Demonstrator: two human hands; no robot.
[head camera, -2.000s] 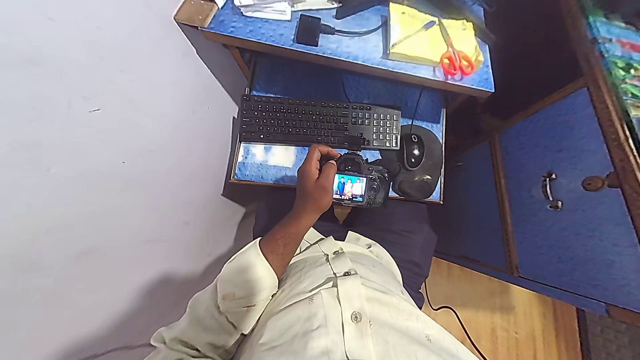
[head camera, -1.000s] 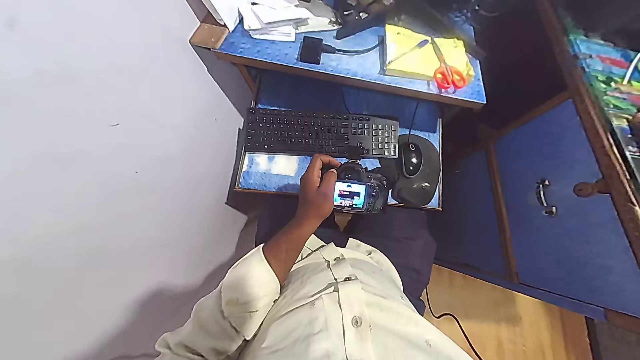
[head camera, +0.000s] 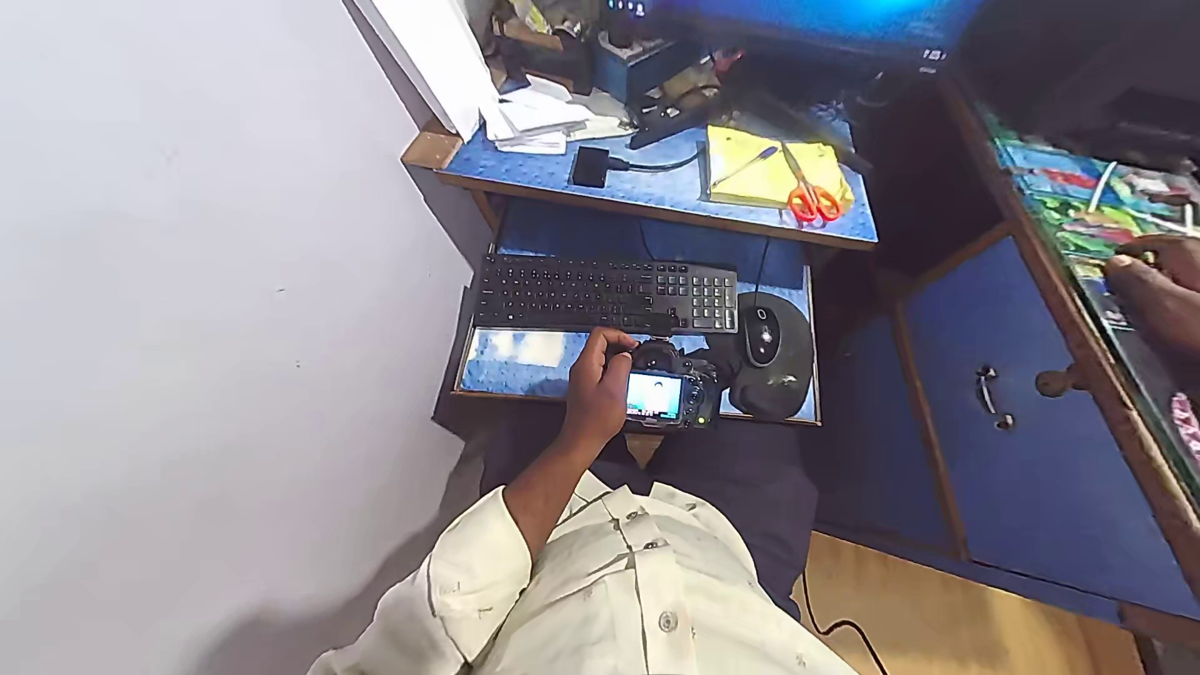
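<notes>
My left hand (head camera: 600, 387) grips the left side of a black digital camera (head camera: 701, 386), its fingers curled over the top edge. The camera's lit rear screen faces up toward me, just above my lap at the front of the keyboard tray. A black keyboard (head camera: 609, 292) lies directly behind the camera. To the camera's right, a black computer mouse (head camera: 761, 337) rests on a dark mouse pad (head camera: 778, 389). My right hand is out of view.
On the blue desktop (head camera: 656, 192) are papers (head camera: 539, 117), a black adapter (head camera: 590, 167), and orange-handled scissors (head camera: 812, 202) and a pen on a yellow packet (head camera: 741, 183). Another person's hand (head camera: 1162, 286) is over the glass-topped counter at right. A wall stands at left.
The picture on the camera's screen has changed. My left hand stays on the camera. The view has shifted up, showing the monitor, and another person's hand now shows at the right edge.
</notes>
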